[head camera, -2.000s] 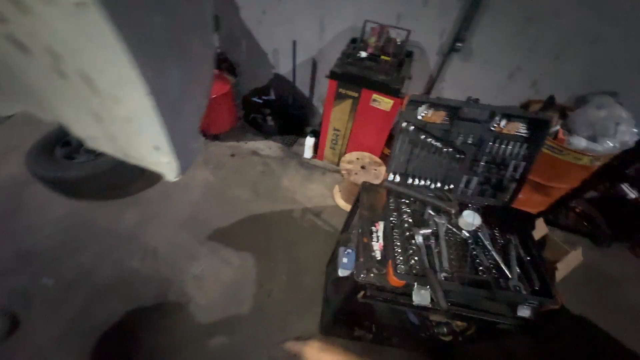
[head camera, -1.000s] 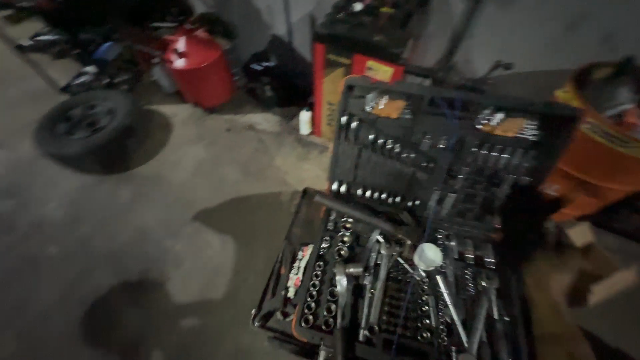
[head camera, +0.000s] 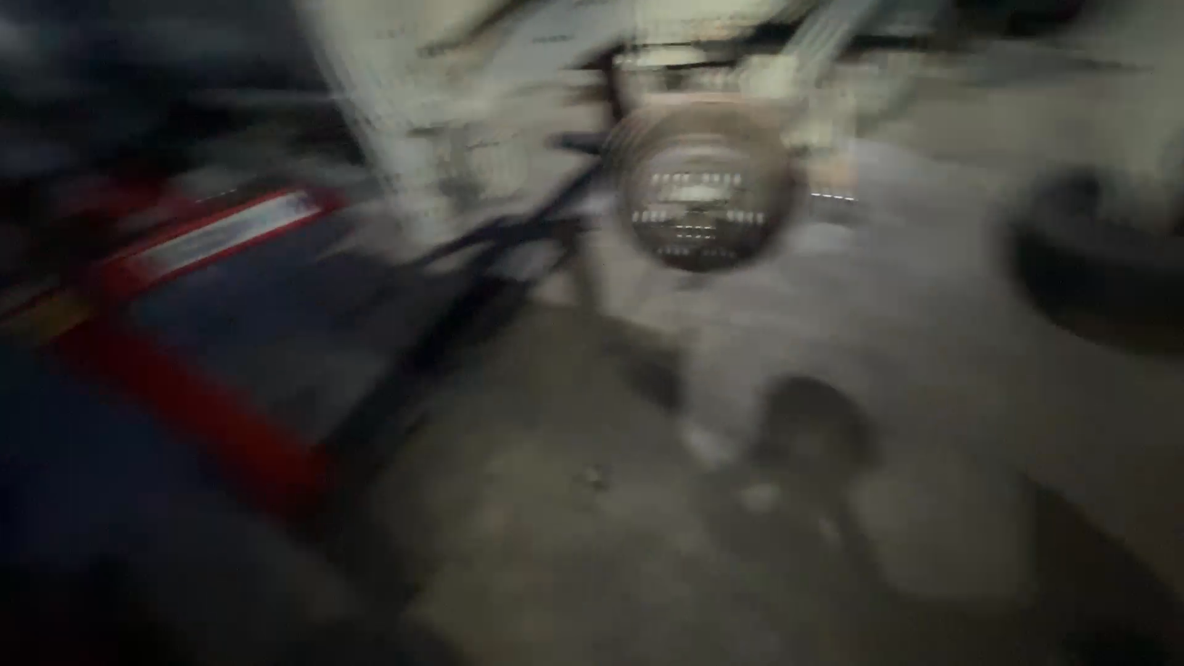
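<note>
Neither my left hand nor my right hand shows in the head view, which is strongly blurred. Near the upper middle is a round, dark brake disc or drum (head camera: 701, 199) with pale streaks of light on it; the blur hides which of the two it is. Pale panels (head camera: 444, 111), perhaps vehicle bodywork, surround it at the top. Dark bars (head camera: 481, 277) run slantwise below and left of it.
A red-edged object (head camera: 203, 416) with dark blue surfaces and a pale strip (head camera: 227, 229) lies at the left. Concrete floor (head camera: 555, 499) spreads below. A dark round shape (head camera: 1101, 259), perhaps a tire, stands at the right edge.
The view has swung far away from the open socket and wrench set, which is now out of sight. A round brake part and pale panels have come into view.
</note>
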